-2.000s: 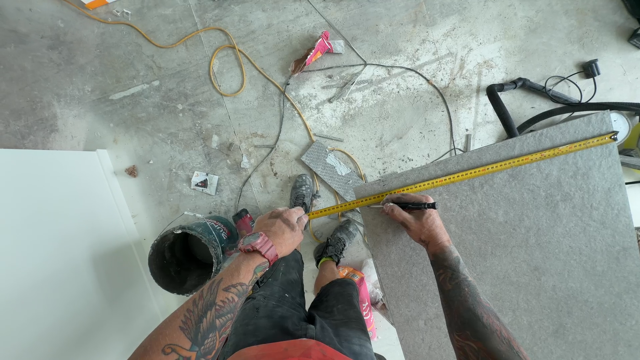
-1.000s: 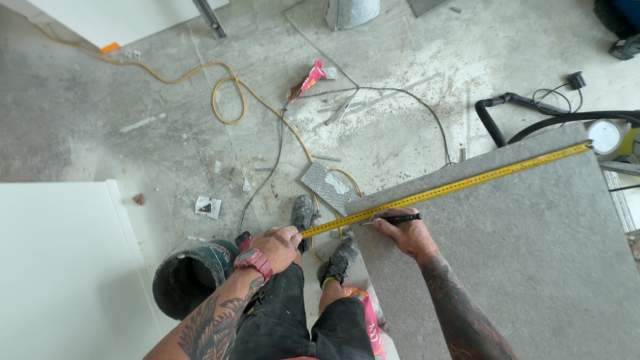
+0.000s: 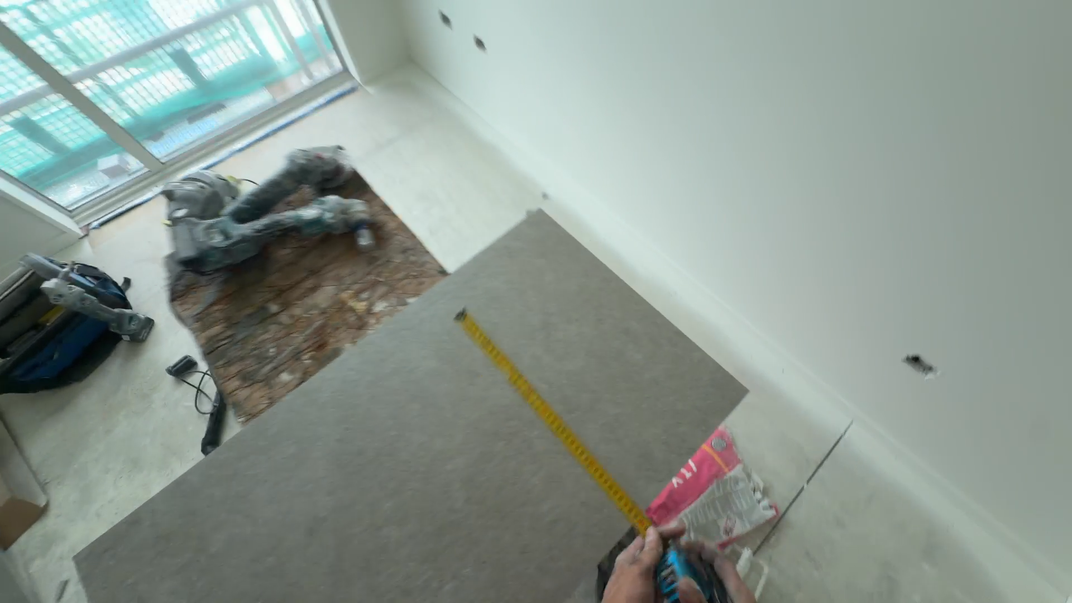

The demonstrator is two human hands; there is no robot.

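A large grey slab fills the lower middle of the head view. The yellow tape measure blade runs diagonally over its surface, with its metal end hook short of the far edge. At the bottom, my left hand pinches the blade near its case. My right hand, partly cut off by the frame, wraps around the blue and black tape measure case. The two hands are close together at the slab's near edge. No pen can be seen; part of the right palm is hidden.
A pink and white bag lies beside the slab, near the wall. Beyond the slab, dusty power tools rest on a brown board. A blue tool bag and a black cable are on the floor at left.
The view has swung strongly towards the wall and window. The blade lay along the slab's edge before; now it crosses the surface. My right hand has exchanged the black pen for the tape case.
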